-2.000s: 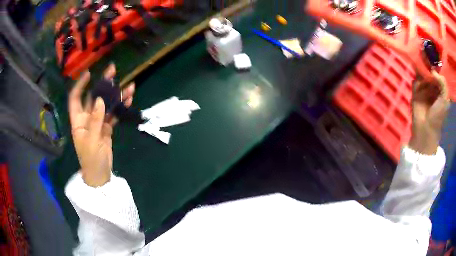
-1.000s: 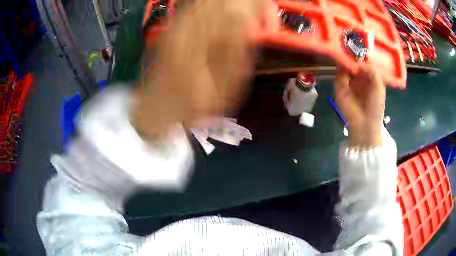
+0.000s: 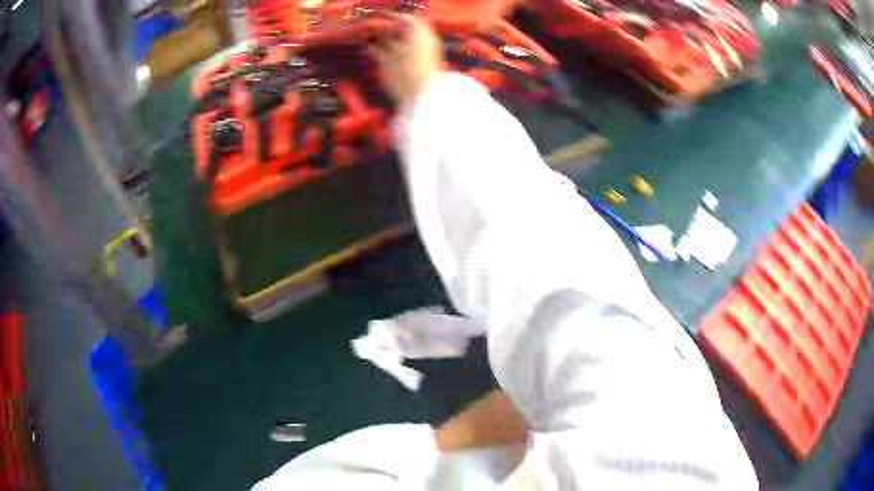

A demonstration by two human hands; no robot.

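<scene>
My right hand reaches far forward over a red rack of dark watch straps at the back left. It is blurred, and I cannot tell whether it holds anything. Its long white sleeve crosses the middle of the view. My left hand shows only as a strip of skin low in the middle; its fingers are hidden behind the right sleeve. Crumpled white tissue lies on the green bench, partly under the sleeve in view.
A wooden-edged shelf stands below the rack. More red racks are at the back right. A blue stick, white packets and yellow pieces lie to the right. A red grid tray is far right. A small pale piece lies front left.
The view has shifted. My right hand has left the near edge of the raised red tray and reached forward to the racks. My left hand has dropped low. The bottle no longer shows.
</scene>
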